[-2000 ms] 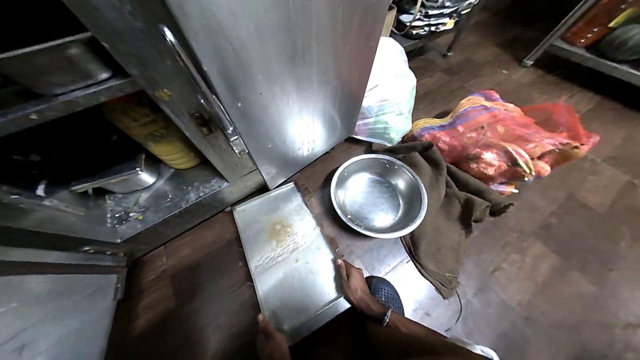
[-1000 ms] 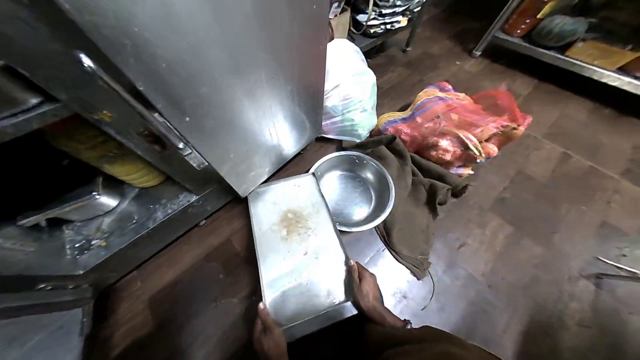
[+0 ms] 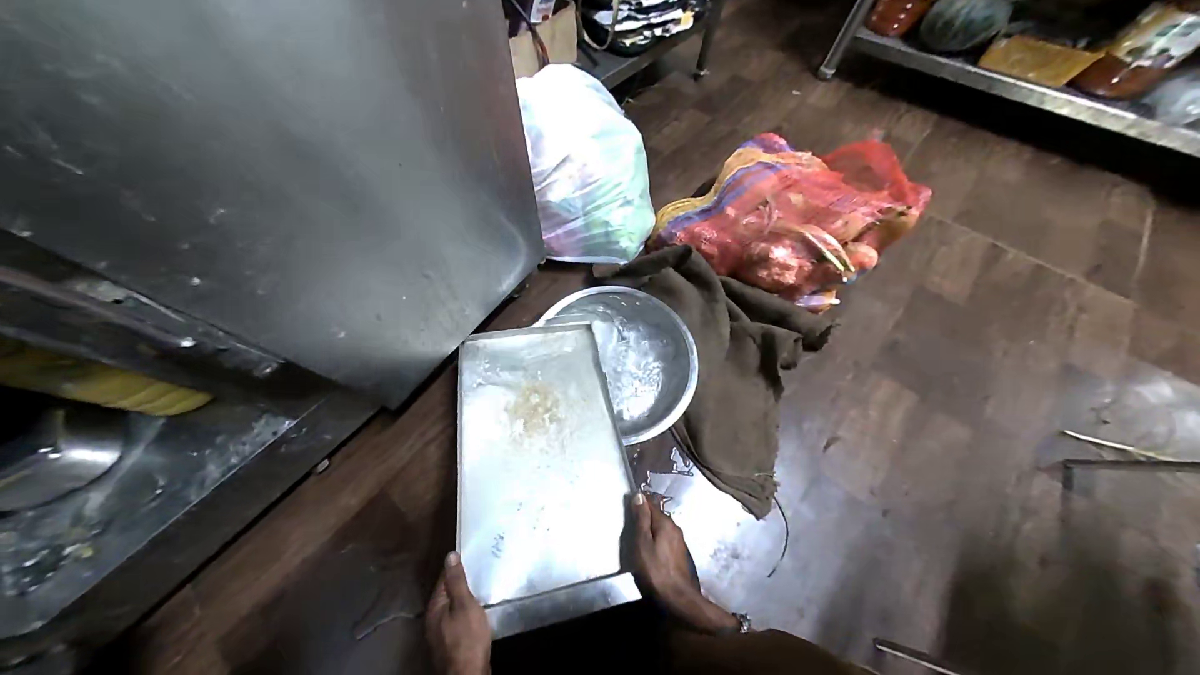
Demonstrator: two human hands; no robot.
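Note:
A rectangular metal tray [image 3: 553, 487], with a brownish smear of residue on its surface, is held between my two hands. My left hand [image 3: 457, 619] grips its lower left corner, thumb on the rim. On the lower right side my right hand [image 3: 667, 561] holds the edge, a wristwatch or bracelet partly showing at the wrist. The tray's far right part overlaps a round steel bowl [image 3: 670, 366] that holds what looks like water. Against the bowl's right side lies a crumpled brown cloth [image 3: 736, 412] on the floor.
A steel cabinet door [image 3: 375, 187] stands open at the left, beside a low shelf [image 3: 234, 478] with a yellow object [image 3: 112, 382] and a metal pan [image 3: 70, 459]. Beyond the bowl are a white plastic bag [image 3: 591, 173] and a red mesh sack [image 3: 797, 216]. A metal rack [image 3: 1012, 80] stands upper right.
The tray has moved toward the bowl and now covers part of its rim; two seconds ago they were apart. Both hands have stayed on the tray. The view has shifted to the right.

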